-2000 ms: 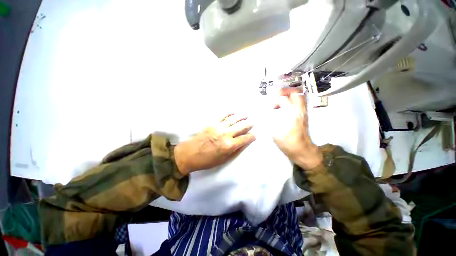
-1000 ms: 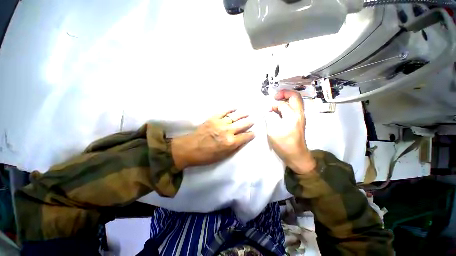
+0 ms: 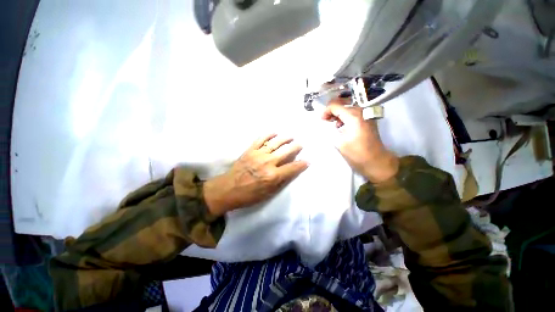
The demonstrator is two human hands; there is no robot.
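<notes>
A white fabric piece (image 3: 277, 225) lies over the white table and hangs over its front edge above the lap. My left hand (image 3: 258, 173) lies flat on the fabric with its fingers apart, left of the needle area. My right hand (image 3: 359, 137) is at the presser foot (image 3: 309, 101), just below and right of it, fingertips bent together on the fabric. The cloth at the fingertips is overexposed, so its edge is hard to see. The grey-beige sewing machine head (image 3: 401, 49) stands above my right hand.
A pale lamp-like housing (image 3: 265, 30) hangs above the table, left of the needle. Right of the machine are a dark slim tool (image 3: 459, 128) and a beige strap (image 3: 470, 183). A cloth pile (image 3: 392, 280) lies beside the striped apron (image 3: 249, 280).
The camera view has shifted back and forth. My right hand stays near the presser foot with its fingers slightly shifted. My left hand stays flat on the fabric.
</notes>
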